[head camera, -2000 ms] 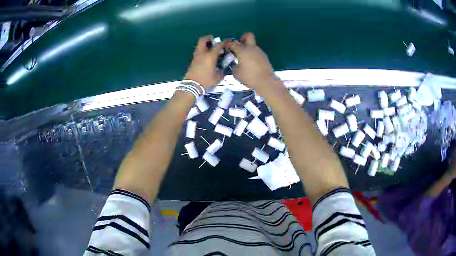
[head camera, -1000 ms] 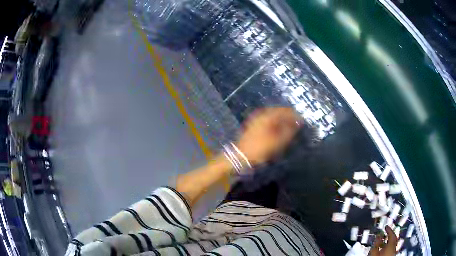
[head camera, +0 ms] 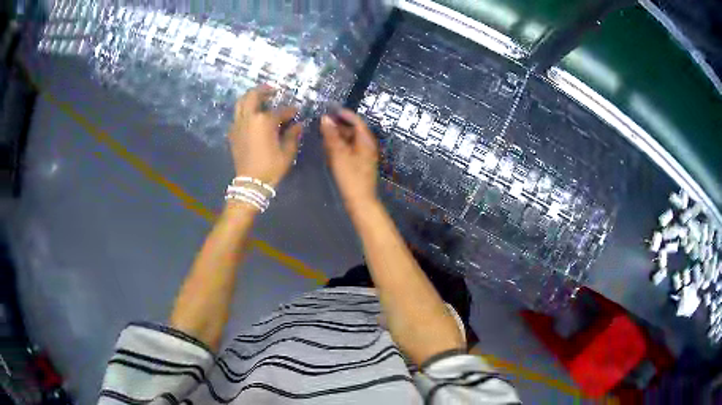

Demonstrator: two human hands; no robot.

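A large shiny clear tray [head camera: 210, 59] spans the upper left. My left hand [head camera: 265, 142], with white bands at the wrist, is at its near edge, fingers curled and thumb apart. My right hand [head camera: 352, 154] is just to the right, thumb and fingers close together near the tray's right end. Glare and blur hide whether either hand grips the tray. More clear trays [head camera: 443, 146] with rows of pockets lie on the dark bench to the right.
Loose white units [head camera: 685, 249] lie on the bench at the far right. A green conveyor [head camera: 609, 79] runs behind a pale rail [head camera: 633, 142]. A red stool [head camera: 606, 352] stands at the lower right. Grey floor with a yellow line [head camera: 170, 186] lies left.
The view has turned left from the white units to the clear trays. Both hands have left the place over the conveyor and are now at the upper-left tray.
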